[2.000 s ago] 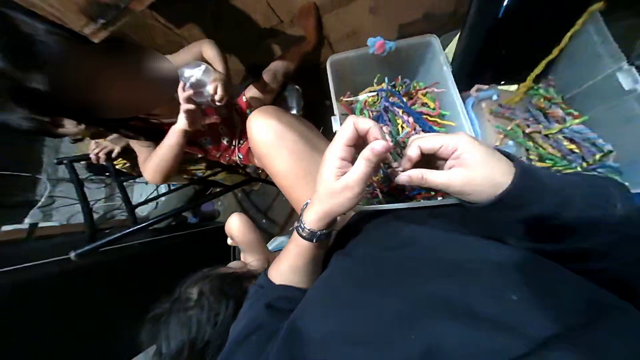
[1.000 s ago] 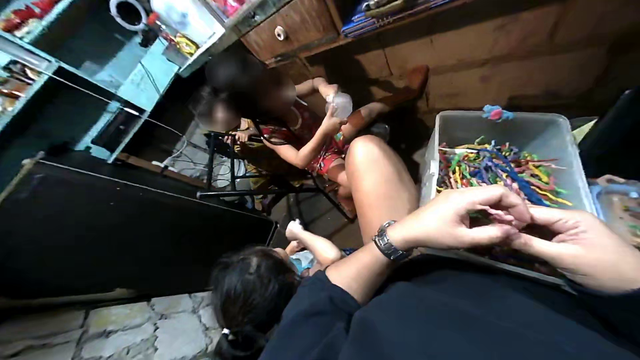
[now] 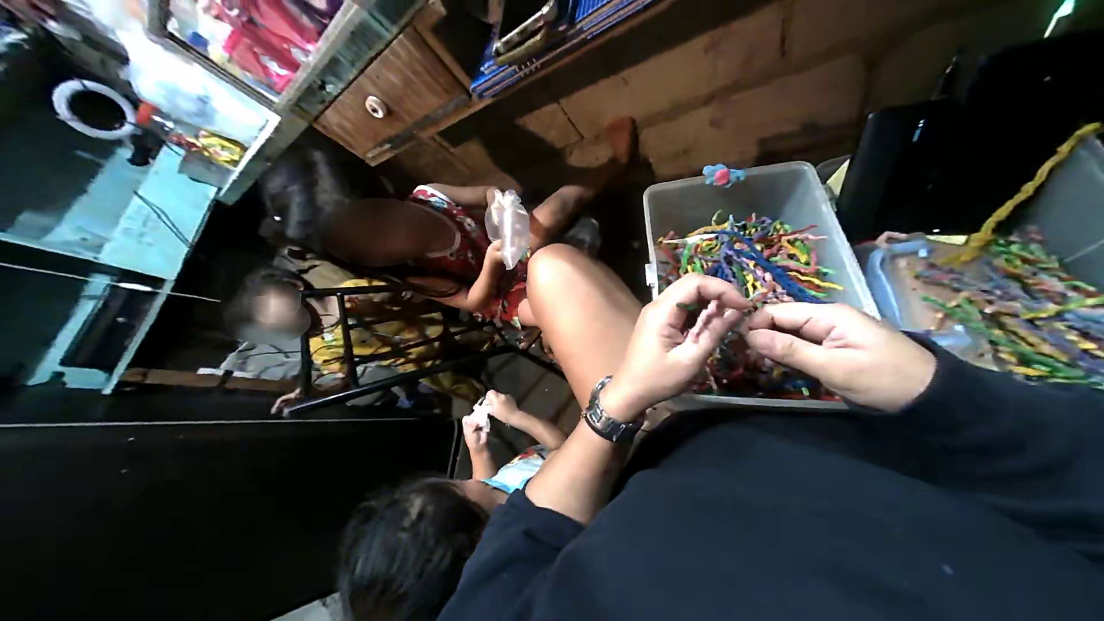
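Note:
My left hand (image 3: 677,349), with a metal-banded watch (image 3: 608,414) on its wrist, is raised over a clear plastic tub (image 3: 849,267). Its curled fingers pinch a small, thin strand; a bit of green shows by the fingers. My right hand (image 3: 841,349) comes from the dark sleeve at the right, and its thumb and forefinger meet the same small piece. Fingers hide most of it. Below and behind the hands, many colourful twisted strands (image 3: 750,250) lie heaped in the tub. A blue and pink flower-shaped piece (image 3: 723,176) sits on the far rim.
A second plastic container (image 3: 1056,203) with more twisted strands (image 3: 1026,302) stands at right. One person holds a clear plastic bag (image 3: 509,228) beyond my knee. Another sits behind a black metal frame (image 3: 345,345); a third is low beside my left arm. A wooden drawer (image 3: 392,95) is behind.
The view has swung left, showing more of the shelves and drawer than two seconds ago. Both hands stay close together at the tub; their fingers look less overlapped than one second ago.

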